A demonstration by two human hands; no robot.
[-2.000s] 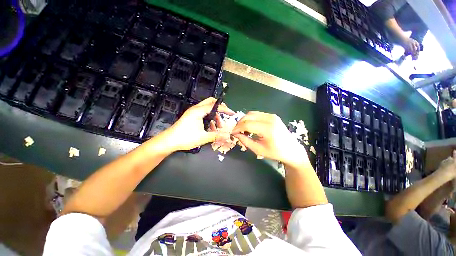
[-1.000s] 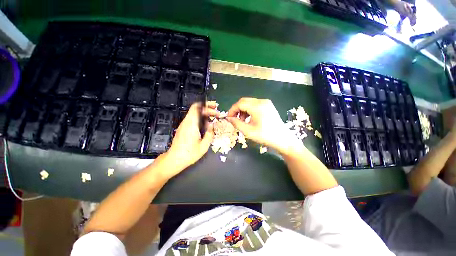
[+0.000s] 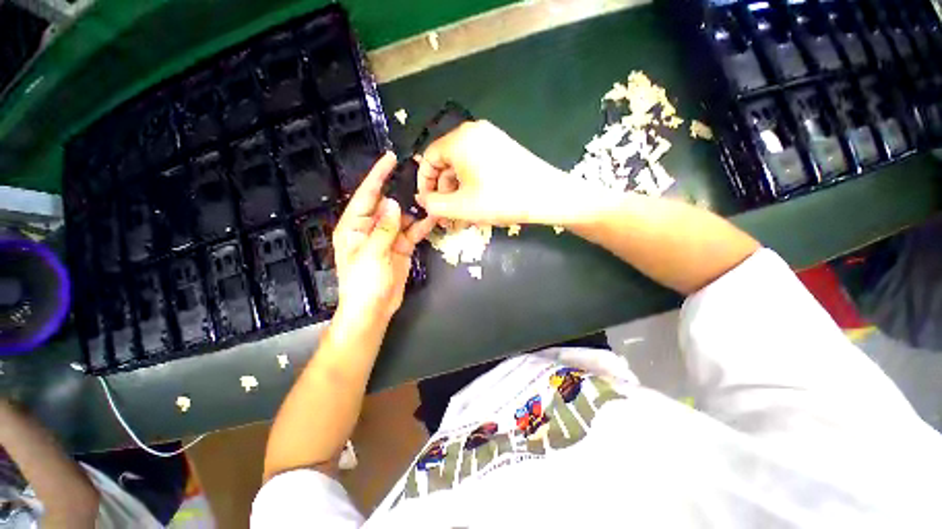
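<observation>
My left hand (image 3: 370,248) holds a black phone housing (image 3: 405,186) from below, its fingers along the left and lower side, near the right edge of the left blister tray (image 3: 222,196). My right hand (image 3: 483,178) is over the housing's right side with bent fingers touching it. Whether a small piece is pinched in the fingertips cannot be told. The near pile of small cream pieces (image 3: 462,244) lies just below my right hand, partly covered by it. Housings sit in the pockets of the left tray.
The far pile of pieces (image 3: 628,139) lies beside the right blister tray (image 3: 746,155). Single scraps (image 3: 248,382) lie near the bench's front edge. A purple-rimmed round item (image 3: 31,294) and a white cable (image 3: 129,426) are at left. Another person's arm (image 3: 41,465) shows at lower left.
The view has turned and shifted. My right hand has moved from above the near pile onto the housing, which my left hand now holds flatter, with more of it showing.
</observation>
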